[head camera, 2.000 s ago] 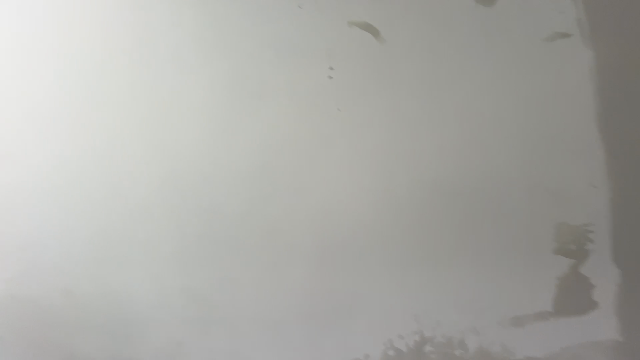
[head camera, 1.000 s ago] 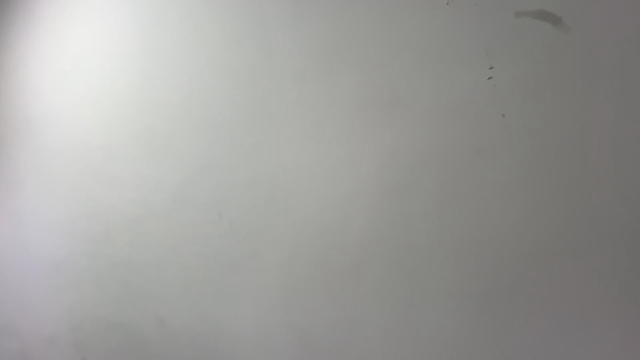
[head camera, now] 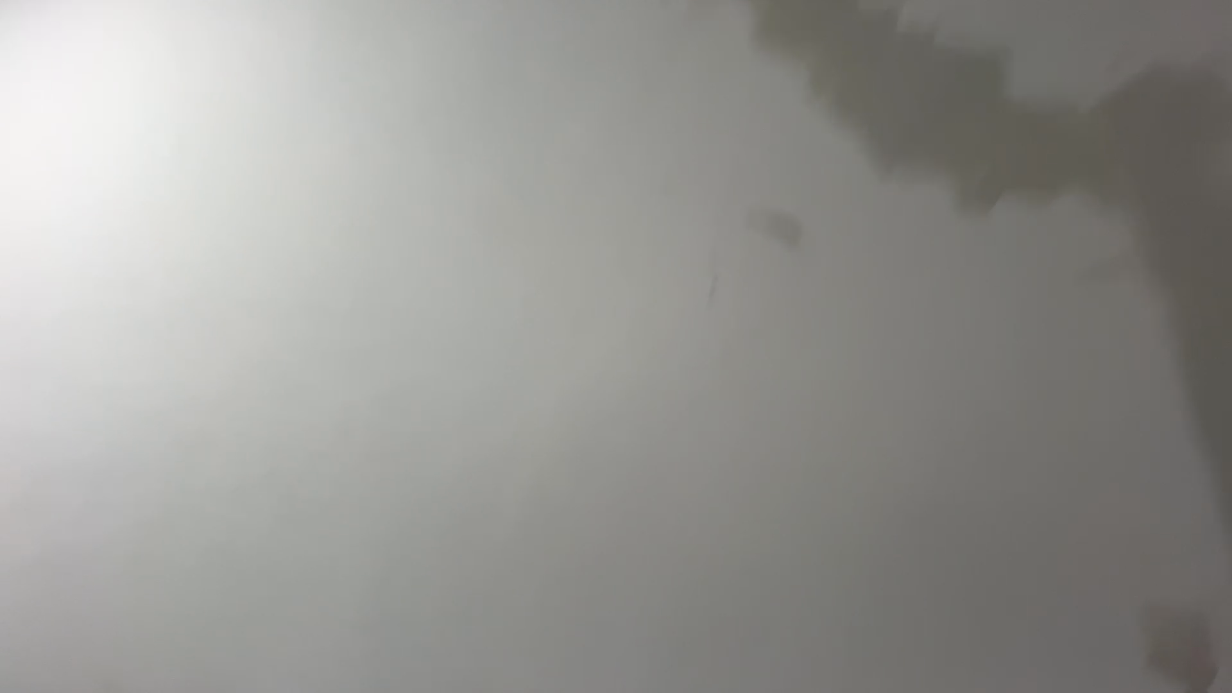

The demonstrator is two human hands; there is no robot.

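Note:
Neither my left hand nor my right hand is in the head view. A pale grey, smooth surface [head camera: 481,385] fills most of the picture, brightest at the upper left and darker toward the right. What each hand holds or touches cannot be seen.
An irregular grey-brown patch [head camera: 962,115] crosses the upper right and joins a darker band [head camera: 1193,241] along the right edge. A small grey mark [head camera: 776,227] lies below the patch, and a blurred darker spot [head camera: 1179,643] shows at the lower right.
The view has shifted over the pale surface. The large grey-brown patch at the upper right was not in the view one second ago.

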